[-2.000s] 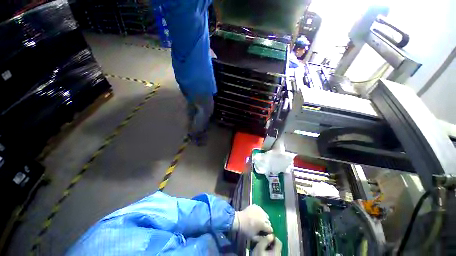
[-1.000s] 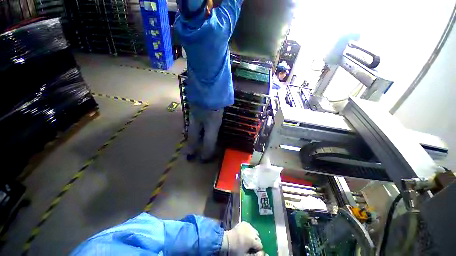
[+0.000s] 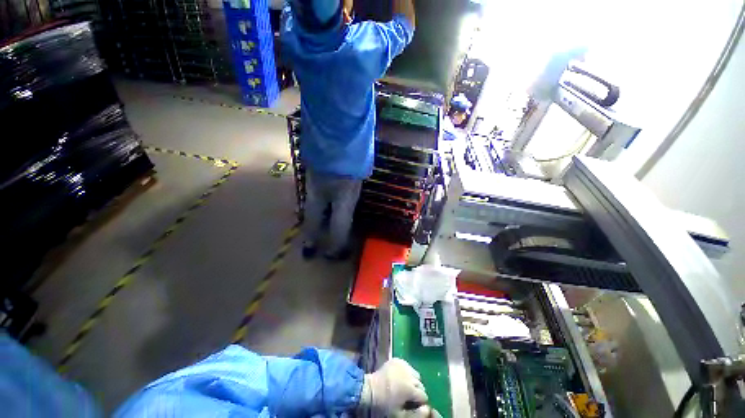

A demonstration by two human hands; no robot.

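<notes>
My left hand (image 3: 398,387), white-gloved with a blue sleeve, is at the bottom over the green panel (image 3: 418,359); its fingers are curled near the frame's lower edge, and whether it holds anything cannot be told. My right hand is not clearly in view. On the panel lie a crumpled white heap (image 3: 426,286) and a white and dark printed tube (image 3: 431,326). Right of the panel, a green circuit board (image 3: 535,377) lies inside the machine, with an orange part (image 3: 586,403) at its lower right.
The grey machine gantry (image 3: 645,269) crosses the right side. A red bin (image 3: 377,273) is left of the machine. A person (image 3: 335,106) in blue stands by a black shelved rack (image 3: 396,180) with arms raised. Black wrapped stacks (image 3: 61,139) stand left, beyond striped floor lines.
The camera view has turned, showing more of the standing person. The second gloved hand near my left hand has left view. The orange part has moved down toward the board. A blue sleeve appears lower left.
</notes>
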